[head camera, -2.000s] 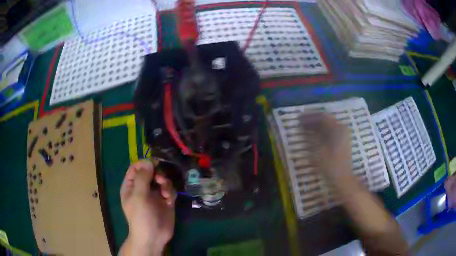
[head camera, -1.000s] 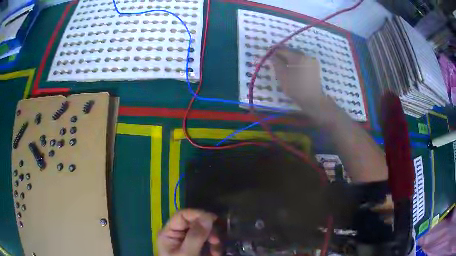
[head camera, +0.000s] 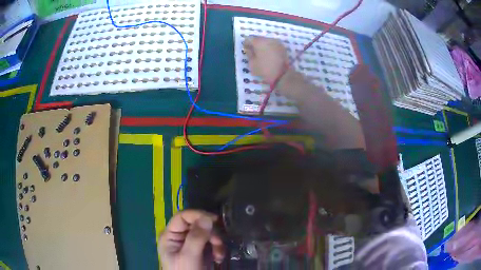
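My right hand (head camera: 266, 60) is over the left side of the upper tray (head camera: 327, 55), fingers at its dumbbell-shaped parts; whether it holds one cannot be told. My left hand (head camera: 191, 240) is at the left front edge of the black test fixture (head camera: 263, 195), fingers curled together; what is between them is hidden. The red toggle clamp handle (head camera: 372, 116) stands blurred above the fixture, in front of my right forearm. The upper-left tray (head camera: 129, 47) holds rows of dumbbell-shaped parts. Red and blue test leads (head camera: 192, 105) run behind the fixture.
A brown board (head camera: 74, 211) with scattered dark parts is at the left. A tray stack (head camera: 422, 68) is at the upper right. The far-right foam tray (head camera: 428, 198) is by the bench edge, partly hidden. Another person's hand (head camera: 464, 245) shows at the lower right edge.
Two seconds ago my right hand was over the near-right foam tray; since then it went to the upper tray and moved left along it. The view has shifted; my left hand stays by the fixture.
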